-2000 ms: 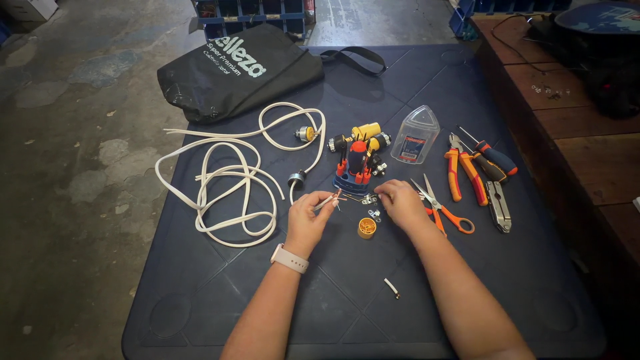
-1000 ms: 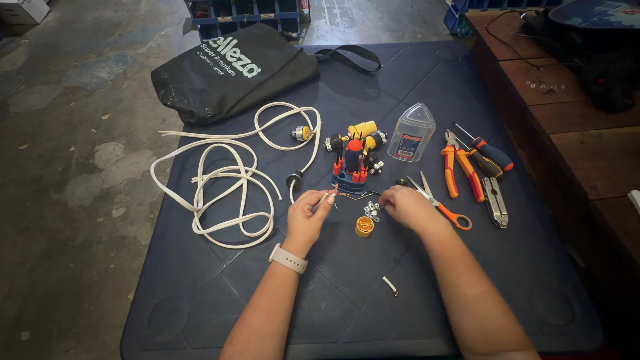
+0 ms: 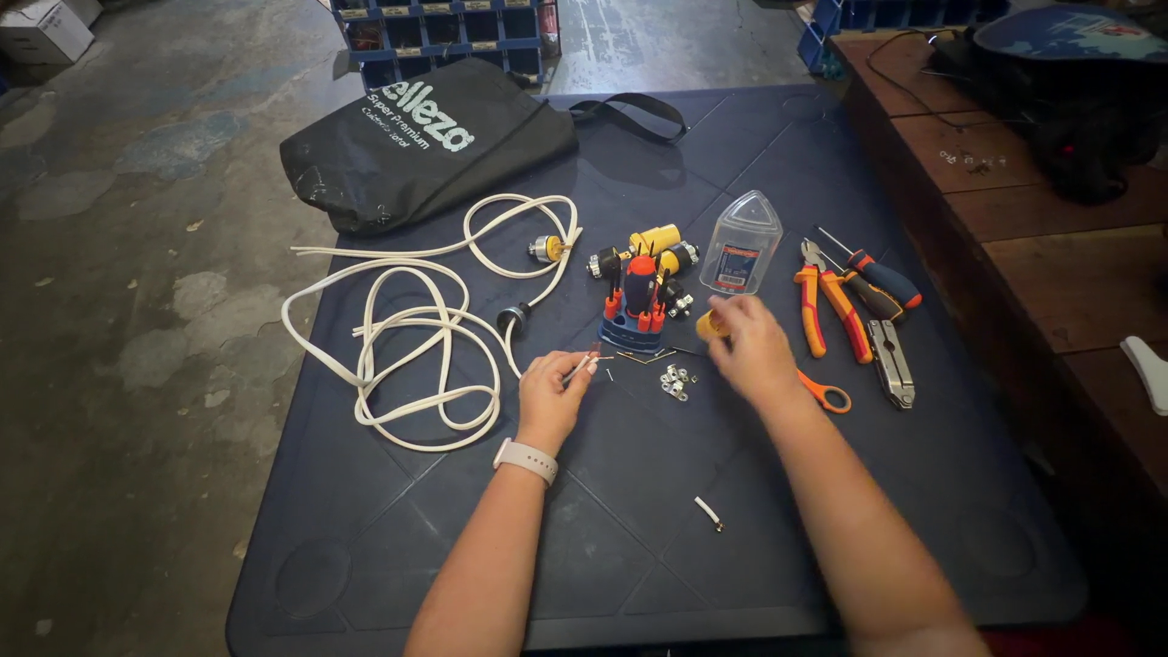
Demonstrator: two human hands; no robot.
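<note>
Between its thumb and fingers my left hand (image 3: 553, 394) holds the stripped end of a white electrical cable (image 3: 445, 445), whose loops lie to the left. A black and metal plug part (image 3: 513, 317) sits on the cable near that hand. My right hand (image 3: 754, 351) grips a round yellow plug part (image 3: 710, 326) by its edge. Small metal pieces (image 3: 675, 383) lie on the table between the hands. Just beyond stands a blue screwdriver holder (image 3: 630, 338) with red-handled drivers. A short white wire offcut (image 3: 706, 509) lies nearer to me.
Yellow and black plugs (image 3: 654, 240) are behind the holder, with a clear plastic case (image 3: 744, 242) beside them. At right are red-yellow pliers (image 3: 845, 315), a screwdriver (image 3: 885, 278), a multitool (image 3: 891, 365) and orange-handled scissors (image 3: 832, 394). A black bag (image 3: 429, 155) lies at the back left.
The yellow part, on the table in both earlier frames, is now off it in my right hand, which has moved up and right. My left hand has stayed nearly in place with the cable.
</note>
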